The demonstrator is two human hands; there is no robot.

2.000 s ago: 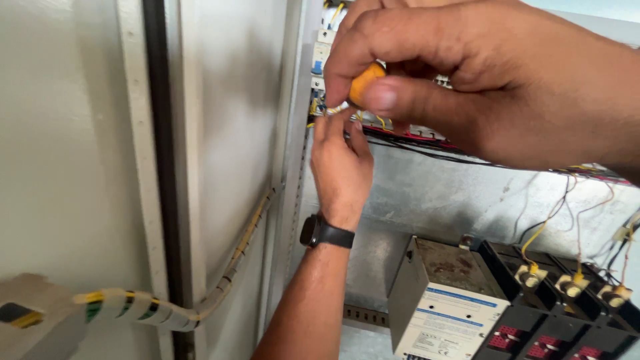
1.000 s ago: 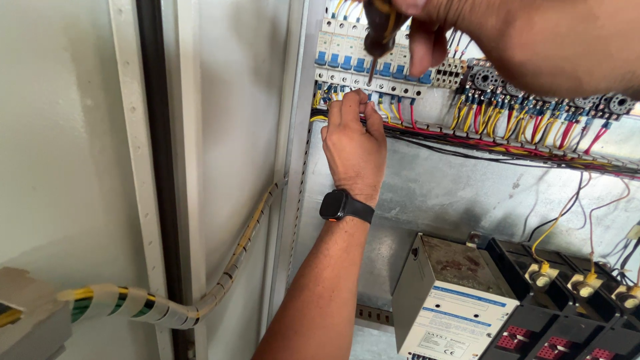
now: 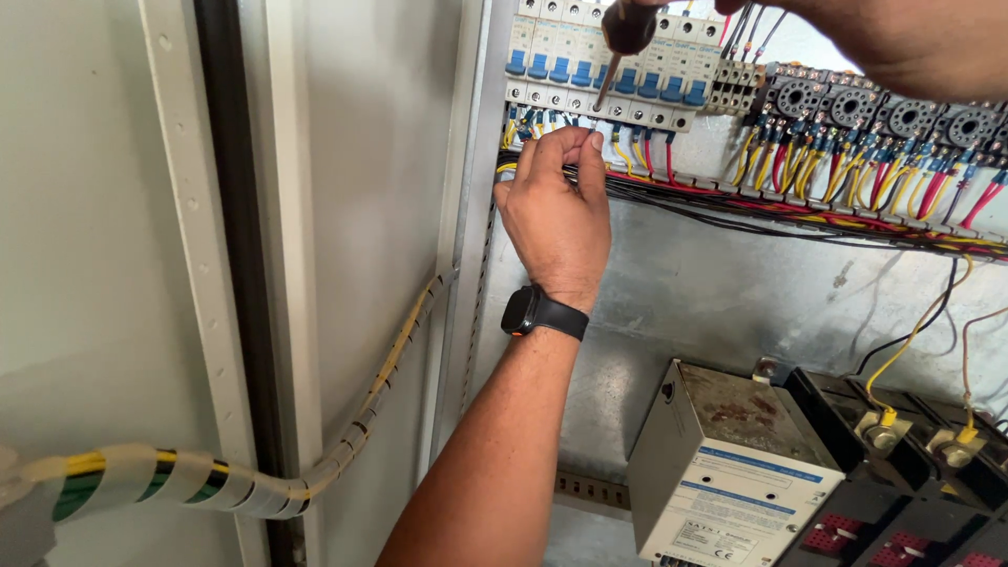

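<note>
My left hand (image 3: pixel 563 197), with a black watch (image 3: pixel 543 311) on its wrist, pinches a small wire end (image 3: pixel 592 124) under the row of miniature circuit breakers (image 3: pixel 583 67). At top right my right hand (image 3: pixel 882 35) is partly cut off by the frame edge; it holds a screwdriver (image 3: pixel 628 31) by its dark handle. The screwdriver's shaft slants down to a terminal screw hole on one breaker, just above my left fingertips. Blue switch levers line the breakers. Yellow and red wires (image 3: pixel 669 157) enter them from below.
Relay sockets (image 3: pixel 850 106) with many wires stand at the right, above a black cable bundle (image 3: pixel 756 213). Lower right are a grey metal box (image 3: pixel 732 472) and black power terminals (image 3: pixel 882 437). A spiral-wrapped cable (image 3: pixel 276 492) crosses the cabinet door side at left.
My right hand has moved up and right from in front of the breakers, and the screwdriver's tip now meets a breaker terminal. My left hand stays below the breakers.
</note>
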